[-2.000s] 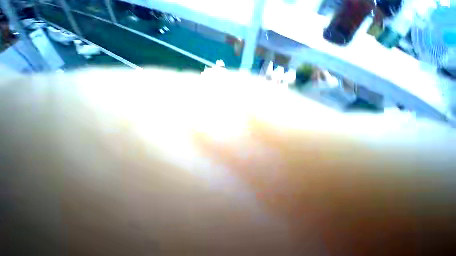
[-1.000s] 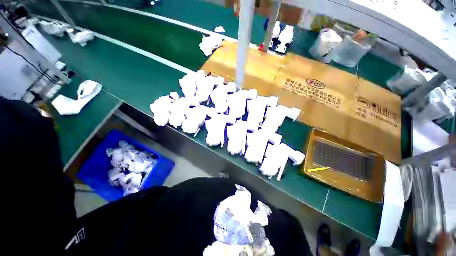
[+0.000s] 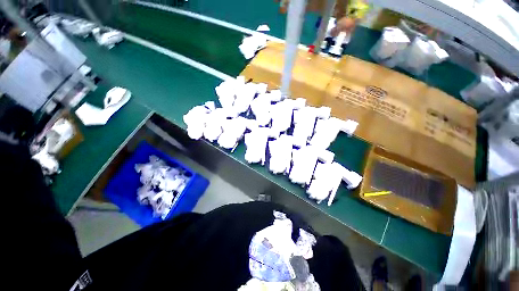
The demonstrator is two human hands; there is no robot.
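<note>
Several white camera-like units (image 3: 280, 153) stand in two close rows on the green bench (image 3: 188, 79). Some have stubs or arms sticking out at the right end. A bent blank white strip (image 3: 105, 108) lies on the bench to the left. Neither of my hands can be made out; a black sleeve or clothing fills the left edge. A small brownish blur at the bottom right corner is too unclear to name.
A flattened carton (image 3: 418, 108) lies behind the units. A shallow brown box (image 3: 370, 170) holds a grey ribbed stack and a yellow stick (image 3: 377, 194). A blue bin (image 3: 196, 196) with white parts is below. A metal post (image 3: 293, 51) rises behind. Another person's hand (image 3: 344, 25) is at the back.
The large pale blur that covered the view two seconds ago is gone. Since one second ago the scene has shifted slightly right, and another person's hand has appeared at the back.
</note>
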